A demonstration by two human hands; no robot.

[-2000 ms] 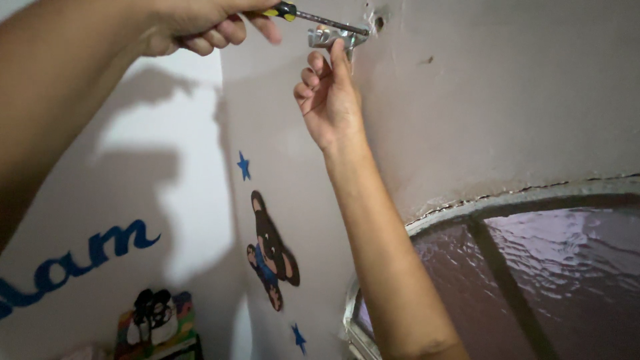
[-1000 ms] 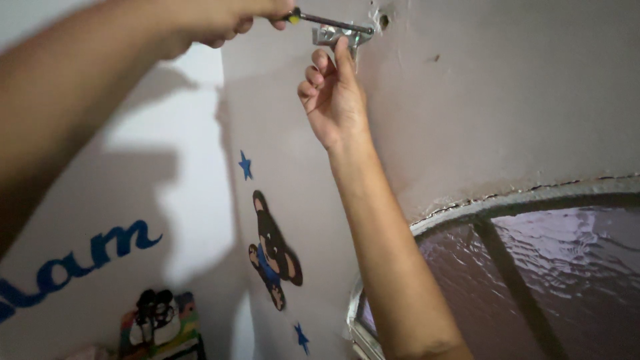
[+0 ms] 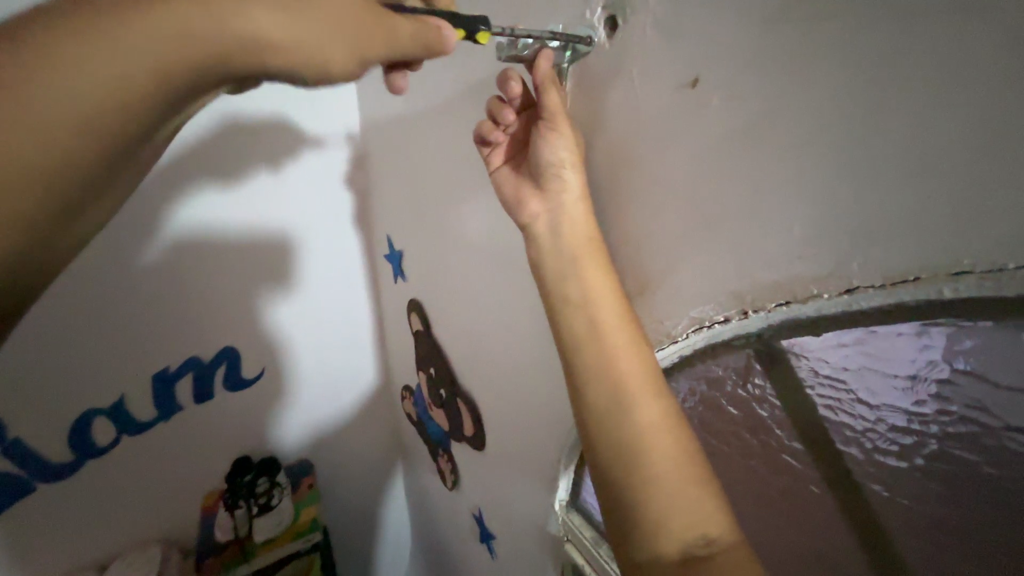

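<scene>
My left hand (image 3: 400,40) reaches in from the upper left, closed on a black-and-yellow screwdriver (image 3: 472,28). The screwdriver's shaft runs to the right across a shiny metal bracket (image 3: 520,51), and its tip is at the bracket's right end. What the tip engages cannot be made out. My right hand (image 3: 532,136) comes up from below, palm towards me, with the thumb pressed on the bracket's lower edge and the other fingers curled. The bracket lies at the wall (image 3: 760,160), just left of a dark hole (image 3: 612,26) with chipped edges.
An arched window (image 3: 880,400) with textured glass and a cracked upper edge is at the lower right. A bear cutout (image 3: 436,384) and blue stars (image 3: 394,260) are on the wall. Blue lettering (image 3: 184,388) marks the left wall, above a colourful object (image 3: 304,496).
My left hand has shifted slightly on or with the screwdriver. My right hand stays at the bracket, with its thumb in about the same place.
</scene>
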